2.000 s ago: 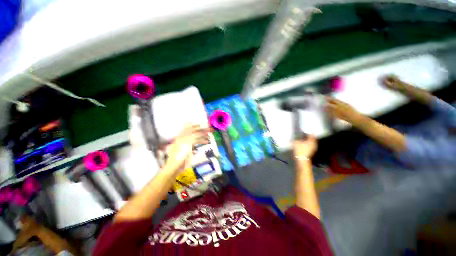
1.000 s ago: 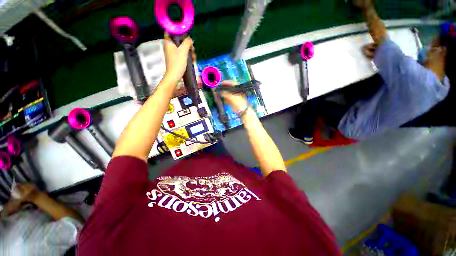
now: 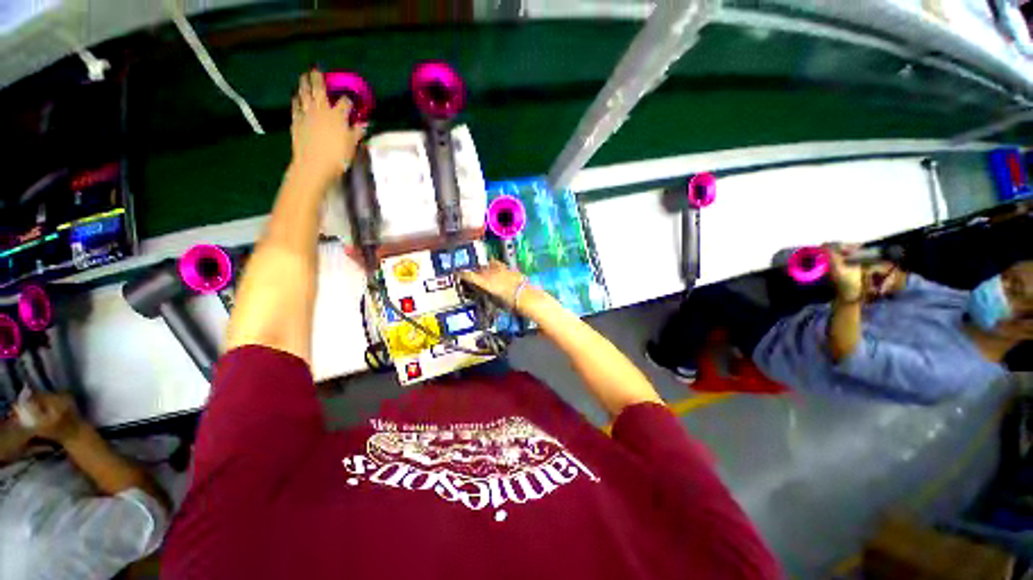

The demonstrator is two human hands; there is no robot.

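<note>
My left hand (image 3: 323,127) is on the magenta-ringed head of a hair dryer (image 3: 360,193) at the left side of the white padded stand (image 3: 402,181). A second hair dryer (image 3: 444,170) lies on the stand beside it, its ring past the far edge. My right hand (image 3: 495,286) is at the upper of two tester panels (image 3: 430,297), by its small display; whether its fingers hold anything is hidden. Dark cords loop over the panels' left side. A third dryer (image 3: 506,218) lies on the blue-green mat (image 3: 555,249), its handle partly behind my right hand.
More dryers lie on the white bench to the left (image 3: 207,270) and right (image 3: 691,232). The green belt (image 3: 544,96) runs behind, with a dark display tray (image 3: 96,215) at left. A seated person at right (image 3: 878,340) holds a dryer; another person's hands show at lower left.
The dryer raised in my left hand is now down on the stand. My left hand has moved left to the other dryer's head. My right hand has moved from the mat to the tester.
</note>
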